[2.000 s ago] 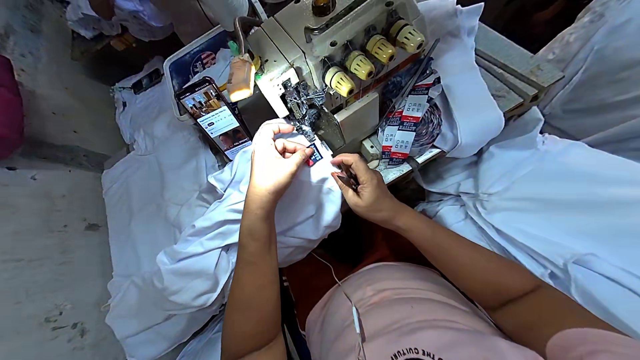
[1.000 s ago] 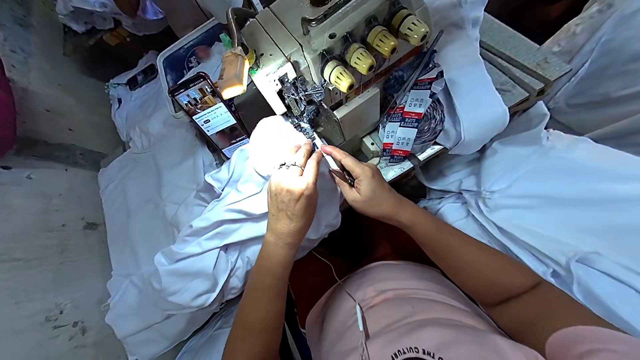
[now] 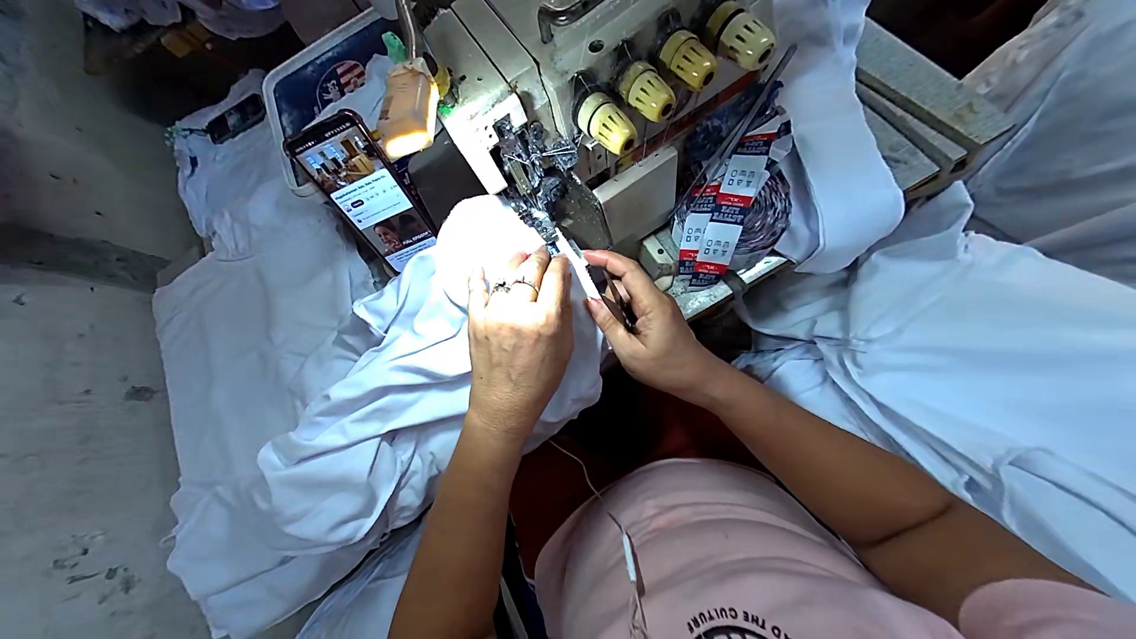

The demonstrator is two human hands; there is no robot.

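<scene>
White knit fabric (image 3: 382, 417) runs up to the presser foot and needle area (image 3: 537, 191) of an overlock sewing machine (image 3: 497, 53). My left hand (image 3: 519, 337), with rings on it, presses on the fabric just below the foot, its fingertips near the seam edge. My right hand (image 3: 648, 324) pinches the fabric's narrow white edge between thumb and forefinger. A dark, slim metal tool, perhaps thread snips, lies within that hand, mostly hidden by the fingers. The two hands are close together on either side of the edge.
A lit phone (image 3: 364, 191) leans left of the machine, by a plastic bin (image 3: 288, 169) and a small lamp (image 3: 408, 106). Yellow tension knobs (image 3: 646, 90) line the machine. Right of it lie a roll of printed labels (image 3: 732, 209), scissors (image 3: 741, 129) and white fabric (image 3: 985, 355).
My left hand has moved right and turned palm down onto the fabric. The fabric now bunches up beside the foot, and the small dark label seen between my hands two seconds ago is mostly covered.
</scene>
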